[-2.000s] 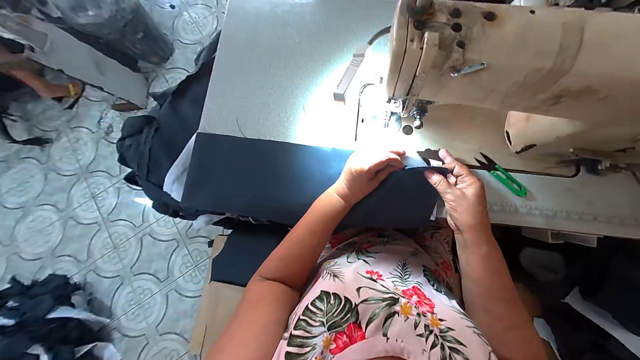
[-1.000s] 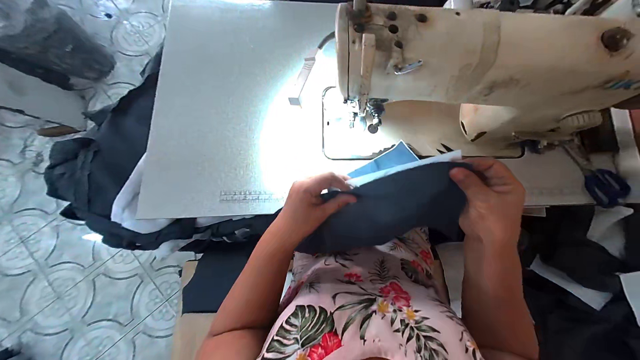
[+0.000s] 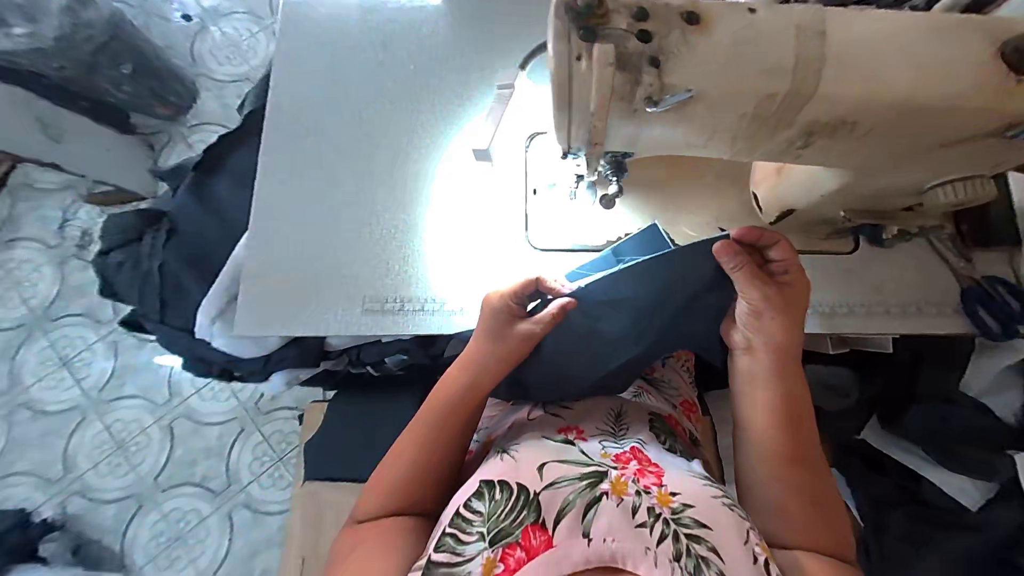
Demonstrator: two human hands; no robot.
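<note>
A dark navy fabric piece (image 3: pixel 632 320) hangs between my two hands over the front edge of the table. My left hand (image 3: pixel 524 316) pinches its upper edge at the left, and my right hand (image 3: pixel 764 276) grips the upper right corner. Behind that edge, a lighter blue piece with pale lines (image 3: pixel 620 254) sticks up just below the needle area. The sewing machine (image 3: pixel 720 88), cream and worn, stands beyond my hands, its presser foot (image 3: pixel 588 188) lit by a bright lamp.
Blue-handled scissors (image 3: pixel 992 304) lie at the table's right end. A printed ruler scale (image 3: pixel 404 304) runs near the front edge of the grey table (image 3: pixel 344 160). Dark fabric (image 3: pixel 200 200) drapes off the left side. More dark and white scraps (image 3: pixel 928 464) lie at lower right.
The navy fabric, earlier spread along the table's front edge, is now held up between my hands. My hands have moved farther apart since the first frame. The green-handled snips seen there no longer show.
</note>
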